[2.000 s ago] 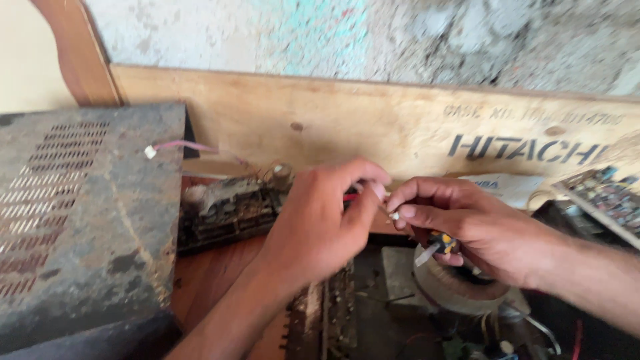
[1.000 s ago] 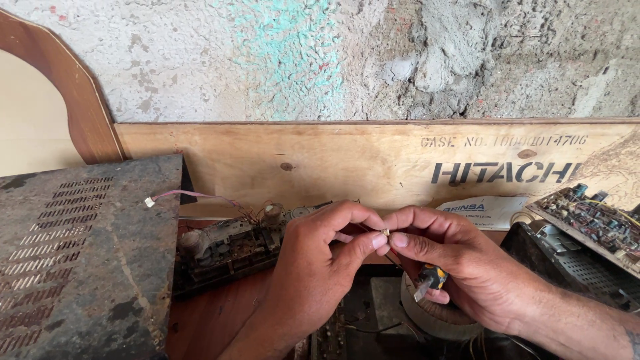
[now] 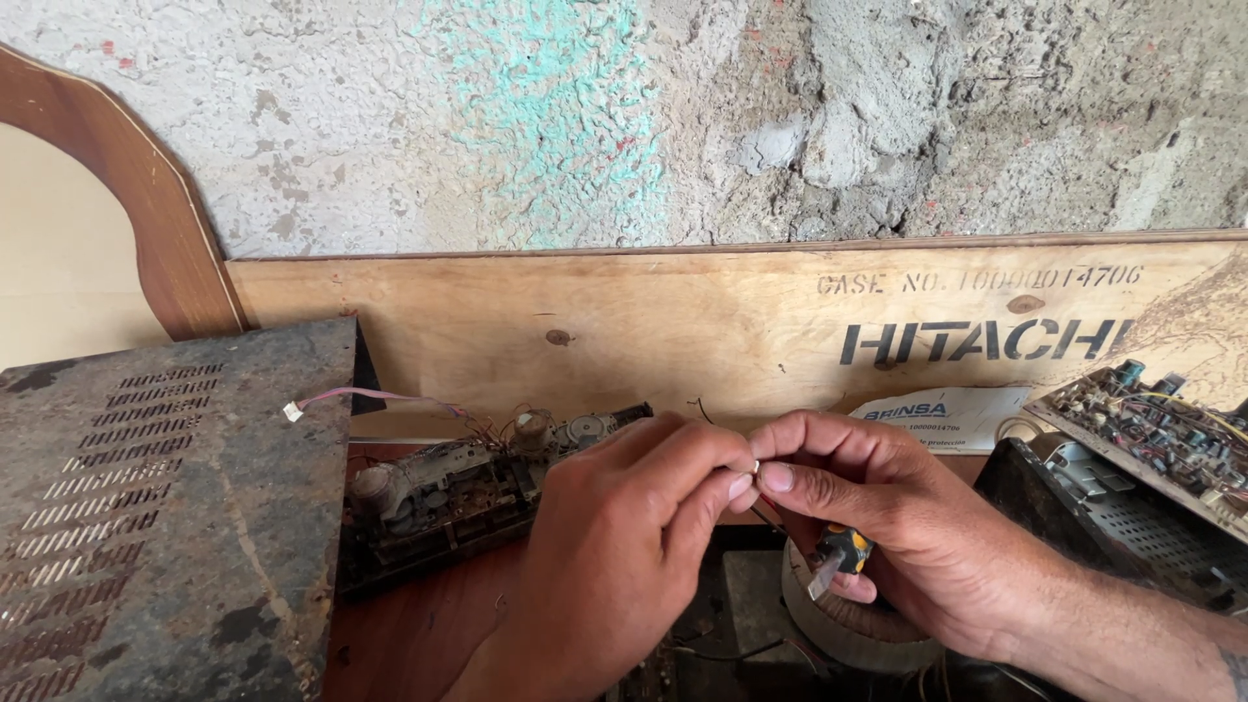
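Note:
A small white connector [image 3: 755, 468] on thin wires is pinched between the fingertips of my left hand [image 3: 634, 526] and my right hand [image 3: 877, 497]. Against my right palm, the lower fingers hold a small tool with a black and yellow handle [image 3: 846, 548] and a short flat metal end. Thin red and dark wires [image 3: 770, 509] run down from the fingertips. Below my right hand lies a toroidal transformer [image 3: 838, 624], partly covered by the hand. Behind my left hand is a cassette deck mechanism [image 3: 439, 487], its right part partly hidden.
A rusty vented metal cover [image 3: 244, 487] stands at left, a white plug on pink wires [image 3: 292, 411] over its edge. At right, a populated circuit board [image 3: 1150, 429] rests over a black metal chassis [image 3: 1063, 526]. A printed wooden board [image 3: 585, 361] stands along the rough wall.
My hands have stayed together, with fingertips on the connector. Two seconds ago they were a little farther apart, and the tool was in my right hand then too. The view has shifted slightly.

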